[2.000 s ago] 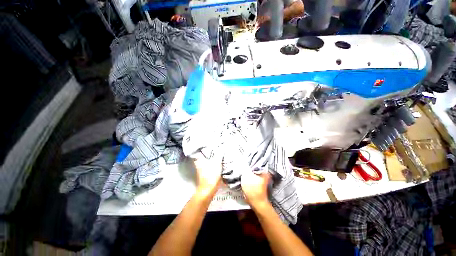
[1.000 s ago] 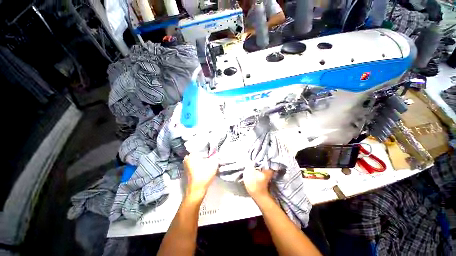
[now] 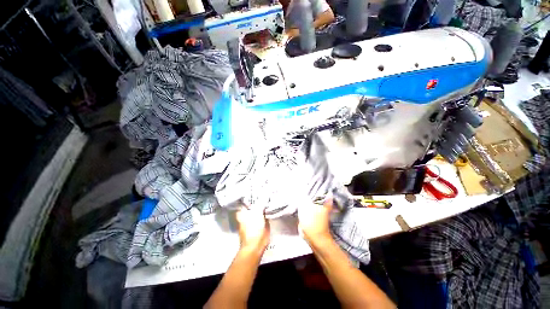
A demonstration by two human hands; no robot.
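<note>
A grey striped garment piece (image 3: 277, 178) lies bunched under the left end of the white and blue sewing machine (image 3: 362, 90). My left hand (image 3: 252, 226) grips its near edge at the left; the fingertips are partly hidden by cloth. My right hand (image 3: 315, 222) grips the near edge at the right, and part of the cloth hangs over the table's front edge beside it. The blue guard (image 3: 222, 124) stands at the head's left end. The needle area is glared out and covered by cloth.
A striped work pile (image 3: 175, 90) is heaped left of and behind the machine. Thread snips (image 3: 374, 203), a phone (image 3: 389, 181), red-handled scissors (image 3: 441, 183) and cardboard (image 3: 500, 145) lie right. Plaid garments (image 3: 482, 259) are at lower right. A person's arm (image 3: 313, 21) shows behind.
Both hands have shifted, with the left now closer to the right than one second ago. The cloth between them is bunched differently. The camera view has moved slightly.
</note>
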